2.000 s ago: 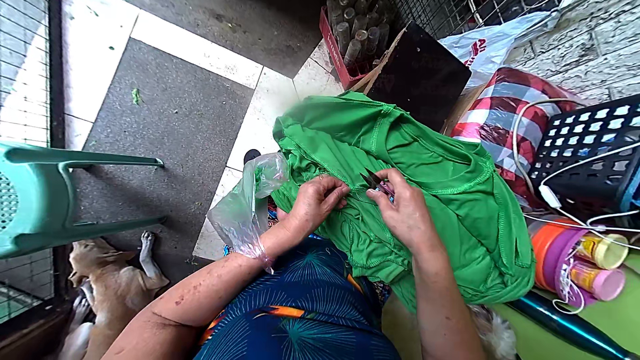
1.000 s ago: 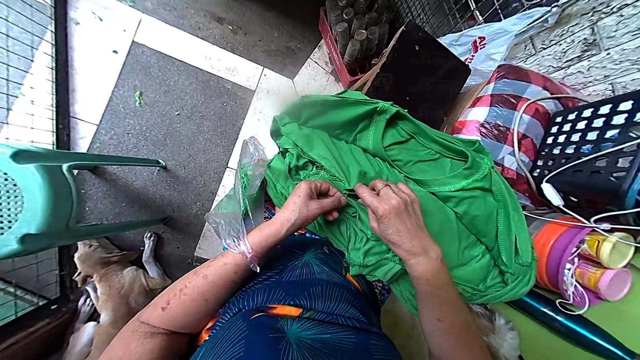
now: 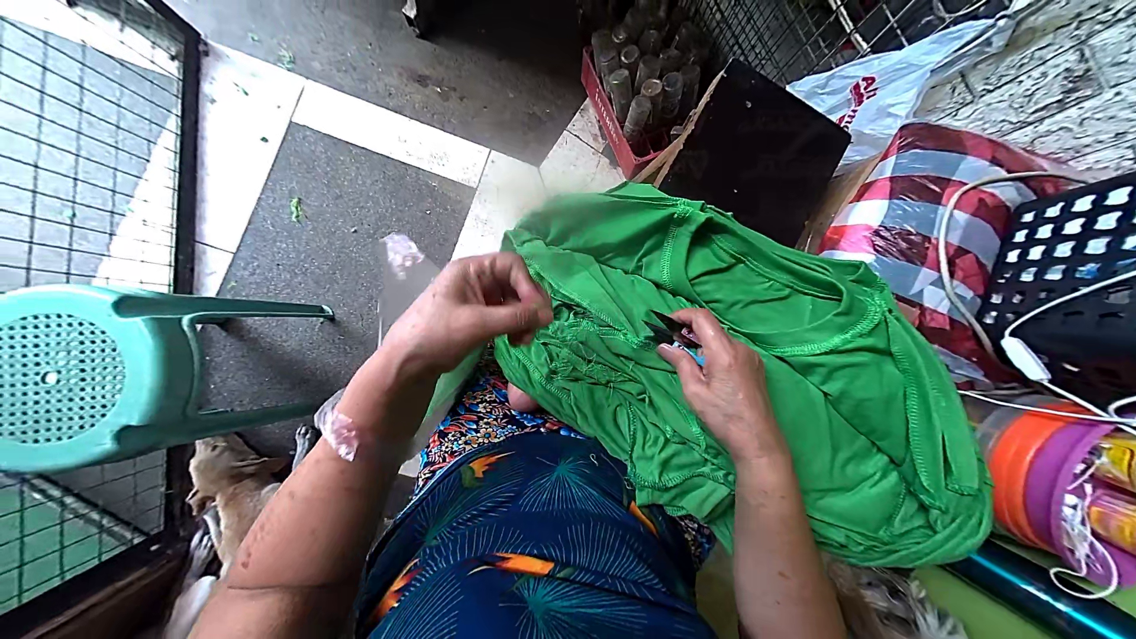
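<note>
A green garment with visible seams and loose threads lies bunched over my lap. My right hand is on it, closed around small dark-bladed thread snips whose blades point up and left. My left hand is lifted at the garment's left edge, its fingers curled together; whether a thread is between them cannot be told. A clear plastic bag hangs looped at my left wrist, partly hidden behind the hand and forearm.
A green plastic stool stands at the left, with a dog lying below it. A red crate of glass bottles, a dark box, a checkered bundle and a black plastic basket are beyond and to the right.
My left hand has come off the cloth and moved up and left, away from my right hand. Earlier both hands were together at the threads. The snips remain in my right hand.
</note>
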